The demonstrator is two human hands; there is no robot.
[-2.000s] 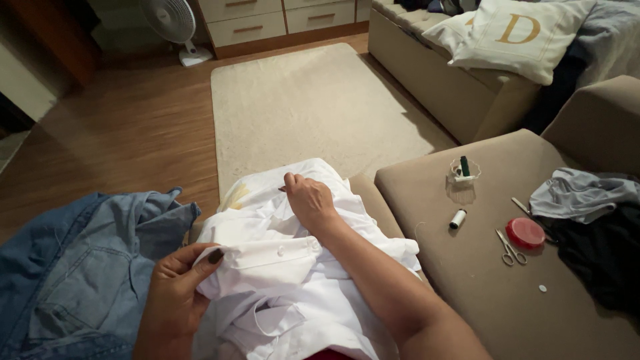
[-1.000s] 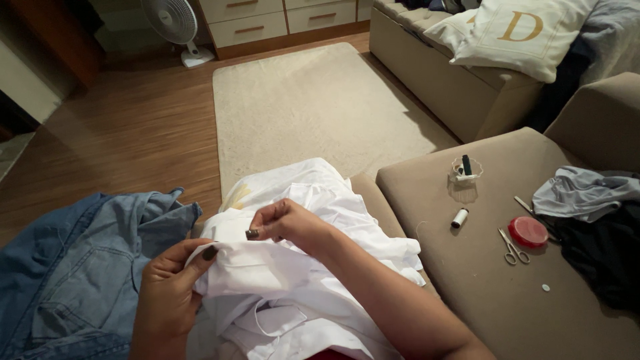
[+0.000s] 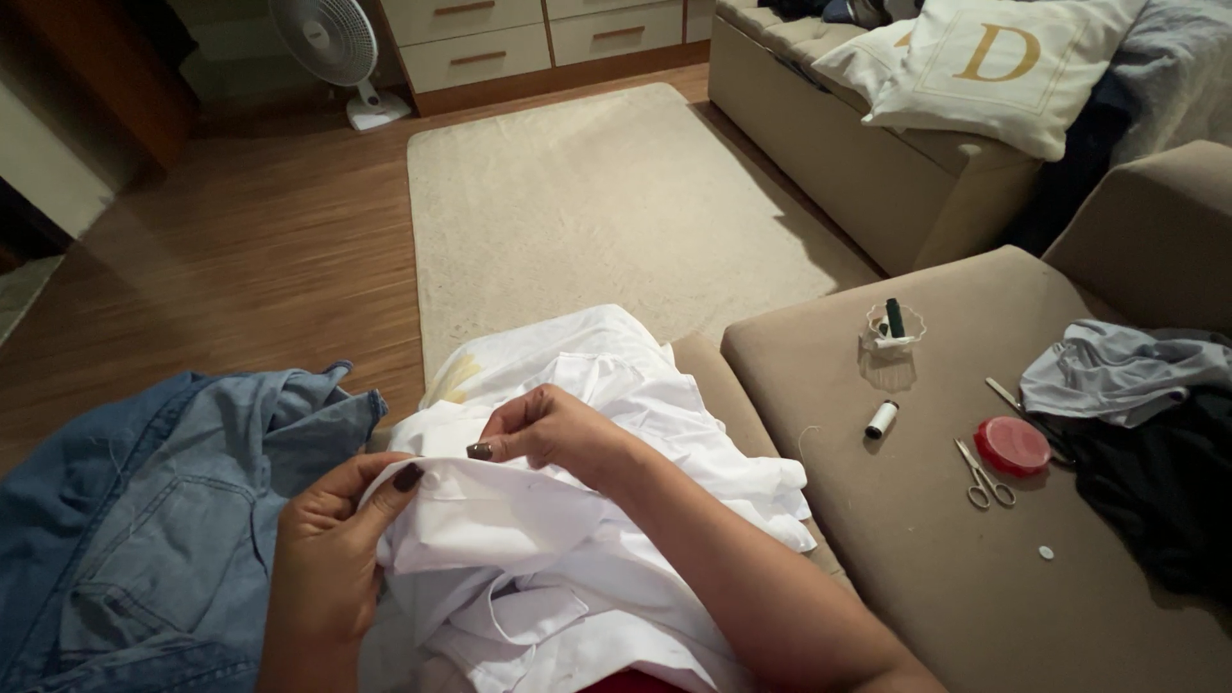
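A white cloth garment (image 3: 664, 462) lies bunched over my lap. My left hand (image 3: 337, 539) pinches its raised edge between thumb and forefinger. Close to that edge, just right of my left fingertips, is my right hand (image 3: 549, 433), its thumb and forefinger together; whatever is between them is too small to make out. On the sofa seat to the right are a white thread spool (image 3: 881, 420), small scissors (image 3: 984, 476), a round red container (image 3: 1013, 446), a white button (image 3: 1046, 552) and a clear scalloped dish (image 3: 895, 327) with a dark green spool in it.
Blue denim clothing (image 3: 173, 520) is heaped at my left. Grey cloth (image 3: 1121, 371) and black cloth (image 3: 1155, 491) lie at the sofa's right. Beyond are a pale rug (image 3: 597, 212), a white fan (image 3: 332, 48), drawers (image 3: 481, 60) and a beige bench (image 3: 828, 135) with cushions (image 3: 1011, 67).
My right hand has come back from farther up the garment to the edge at my left fingertips. My left hand keeps its pinch, and the edge now stands raised.
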